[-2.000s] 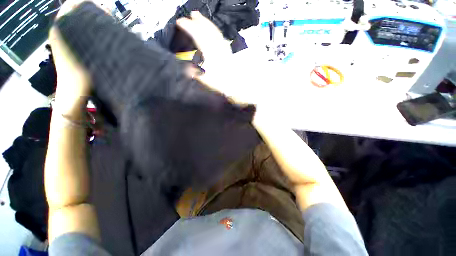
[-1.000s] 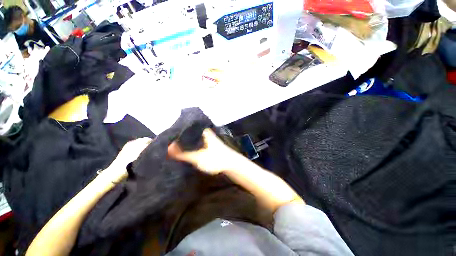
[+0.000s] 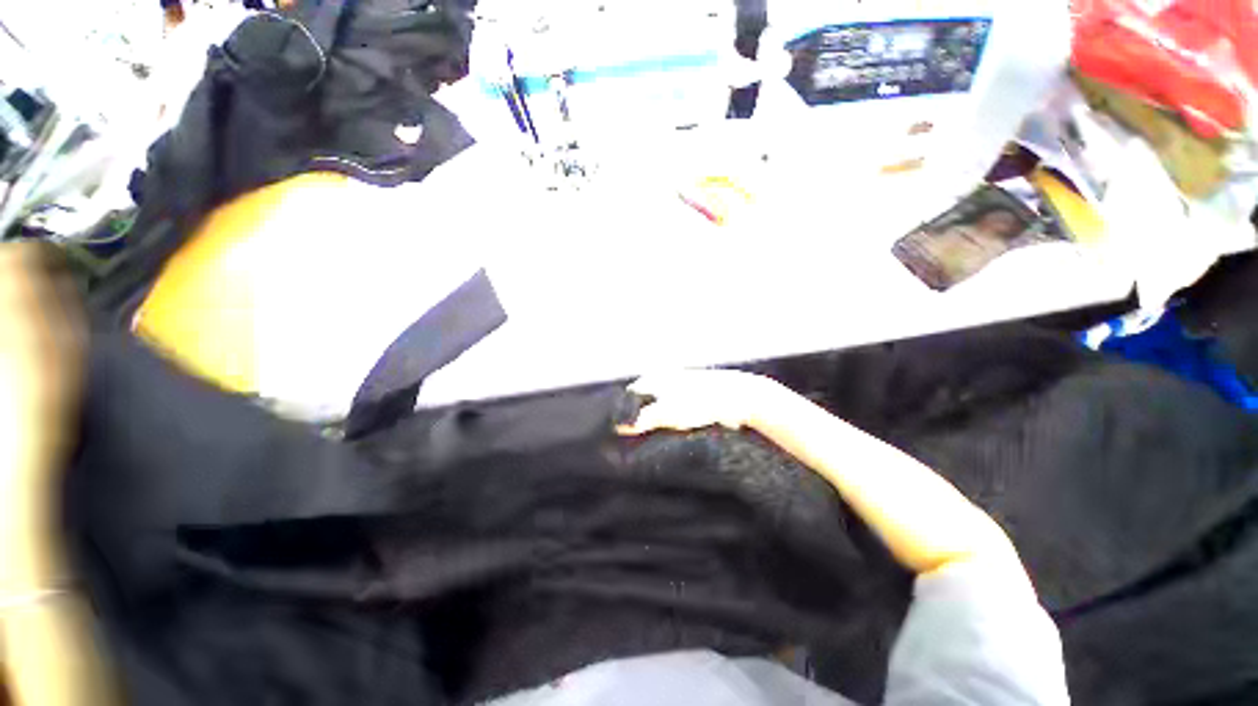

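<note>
A large black garment [image 3: 524, 552] lies across my lap, against the table's front edge. My right hand [image 3: 697, 400] grips its upper edge near the middle of the view. A smooth flat black strip [image 3: 435, 331] sticks up from it onto the white table. My left hand [image 3: 39, 310] is at the far left, blurred and cut off by the picture's edge; its fingers cannot be made out. The left part of the garment lies beside it.
The white sewing machine [image 3: 621, 83] stands behind the table [image 3: 593, 304], with a control panel [image 3: 890, 62]. Orange-red and yellow scissors [image 3: 715, 200] and a phone [image 3: 973, 235] lie on the table. A tan-yellow sheet [image 3: 207, 304] and black cloth [image 3: 331, 97] are at left. Dark cloth [image 3: 1104, 455] lies at right.
The bunched garment is now spread wide across my lap. My left hand has moved far left; my right hand has moved right along the cloth. The tan-yellow sheet is more exposed.
</note>
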